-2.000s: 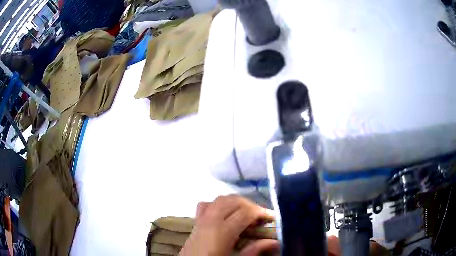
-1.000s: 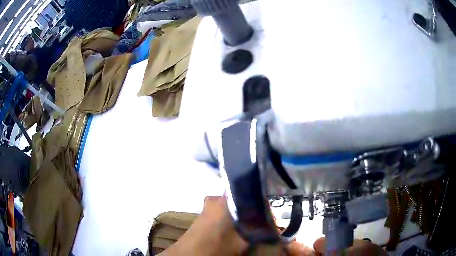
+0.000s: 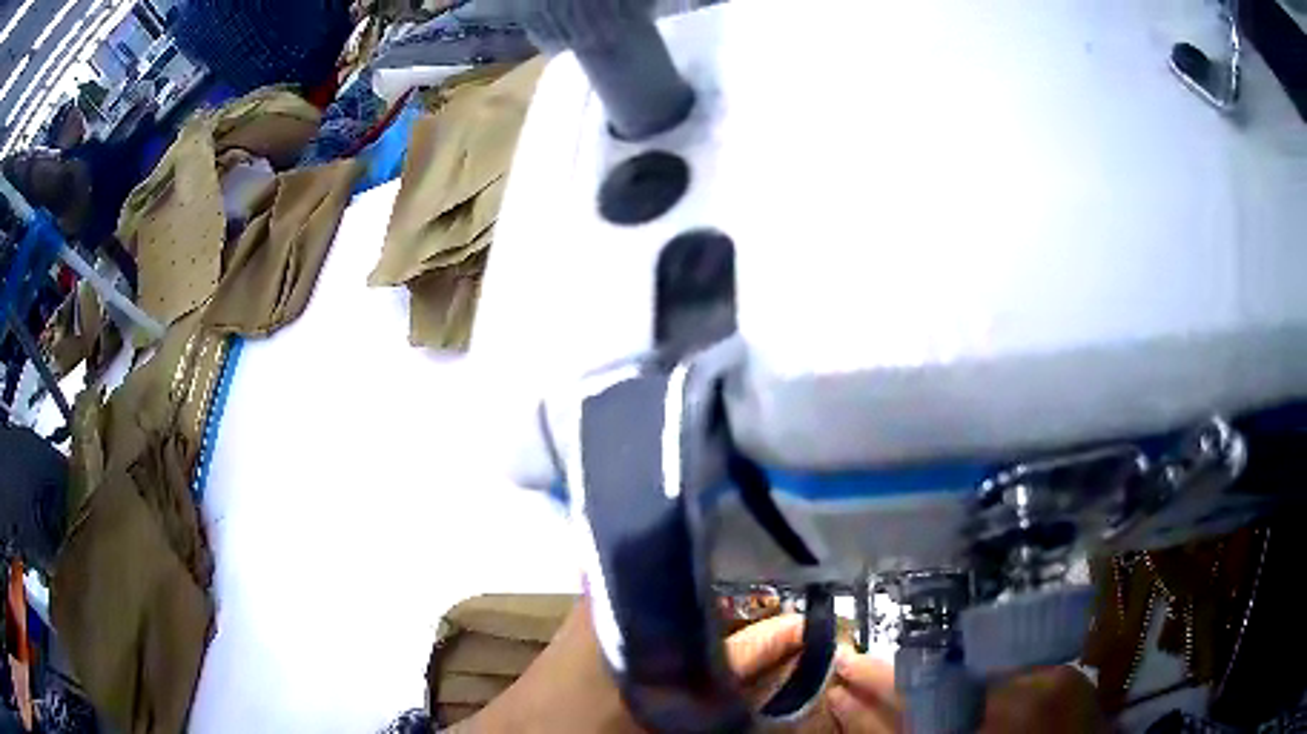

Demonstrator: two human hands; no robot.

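A khaki-brown folded garment panel (image 3: pixel 495 653) lies at the bottom centre, partly under my left hand. My left hand (image 3: pixel 573 688) reaches in from the bottom edge. The chrome guard covers its middle, and its fingers show beyond it near the needle area. My right hand (image 3: pixel 989 703) is at the bottom edge, mostly behind the grey tension knob (image 3: pixel 939 681), with fingertips close to the left fingers. What the fingertips hold is hidden. The white machine head (image 3: pixel 1003 215) fills the upper right, with the chrome guard (image 3: pixel 638 516) in front.
A stack of khaki panels (image 3: pixel 459 187) lies at the back of the white table (image 3: pixel 344 502). Brown pieces (image 3: pixel 129 574) with zipper teeth heap along the left edge. Brown strips with teeth (image 3: pixel 1168 602) hang at the right. Dark-clothed shapes are at the upper left.
The machine head and guard now sit further left in the view. My left hand's fingers now show beyond the guard near the needle area, and my right fingertips show beside them.
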